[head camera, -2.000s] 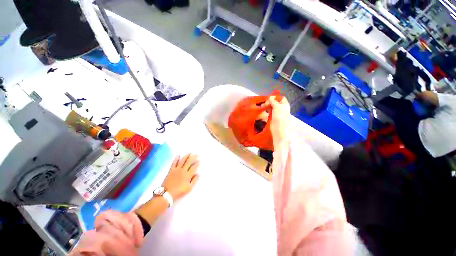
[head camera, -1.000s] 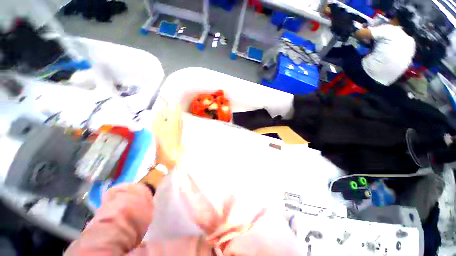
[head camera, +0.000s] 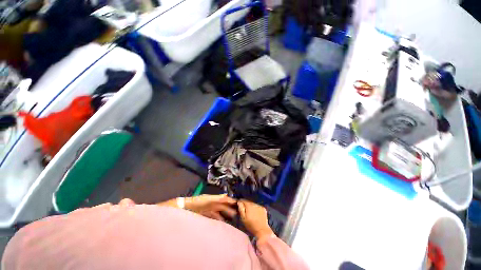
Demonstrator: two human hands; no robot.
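My left hand (head camera: 215, 205), with a white watch at the wrist, and my right hand (head camera: 255, 216) meet low in the middle, fingers bent. Something dark shows between and under them; the blur hides whether they grip it. Just beyond them a blue bin (head camera: 204, 126) holds heaped black garments (head camera: 263, 118) and taupe cloth (head camera: 248, 164).
The white sewing table (head camera: 337, 211) with a machine head (head camera: 403, 118) is at right. Part of an orange-red bag (head camera: 435, 257) shows in a tray at lower right. At left are a white trough (head camera: 129, 87) with a red-orange item (head camera: 63, 124) and a green board (head camera: 92, 171). A trolley (head camera: 259, 72) stands beyond.
The view has swung left from the table to the floor bin. My hands have left the table and its tray and come together near the bin. The orange-red bag was let go in the tray.
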